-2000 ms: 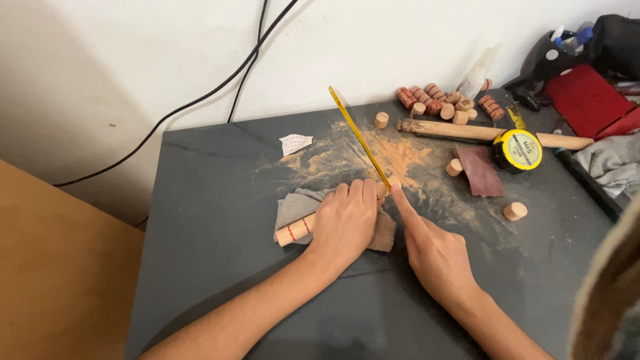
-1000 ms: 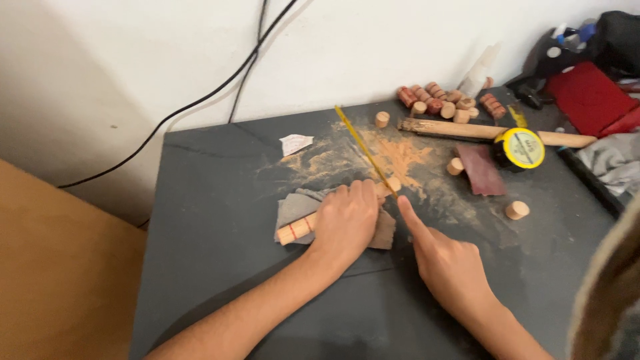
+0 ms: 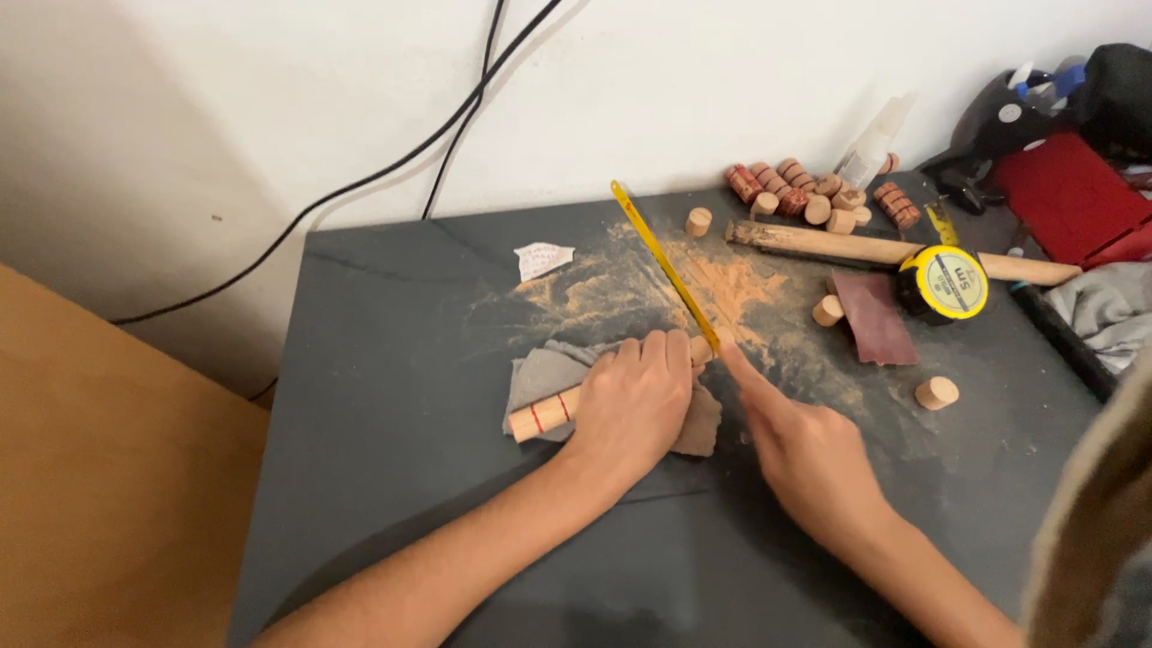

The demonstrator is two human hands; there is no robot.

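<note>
My left hand (image 3: 636, 391) presses down on a round wooden dowel (image 3: 544, 414) with red marks, which lies on a folded grey cloth (image 3: 540, 373) on the dark tabletop. The dowel's other end comes out past my fingers. Across that end lies a yellow hacksaw blade (image 3: 666, 265), pointing up and left toward the wall. My right hand (image 3: 801, 445) grips the blade's near end, with the index finger stretched along it; the grip itself is mostly hidden under the hand. Orange-brown sawdust (image 3: 733, 283) is spread around the blade.
Cut dowel pieces (image 3: 817, 210) are grouped near the wall beside a clear bottle (image 3: 873, 148). A long wooden stick (image 3: 837, 243), a tape measure (image 3: 943, 283) and reddish-brown sandpaper (image 3: 877, 319) lie at right, with loose pieces (image 3: 937, 392) nearby. A torn paper (image 3: 543, 260) bears writing. Black cables (image 3: 387, 171) cross the wall.
The blade and my right hand have shifted slightly back and forth across the dowel's end. My left hand has stayed in place on the dowel.
</note>
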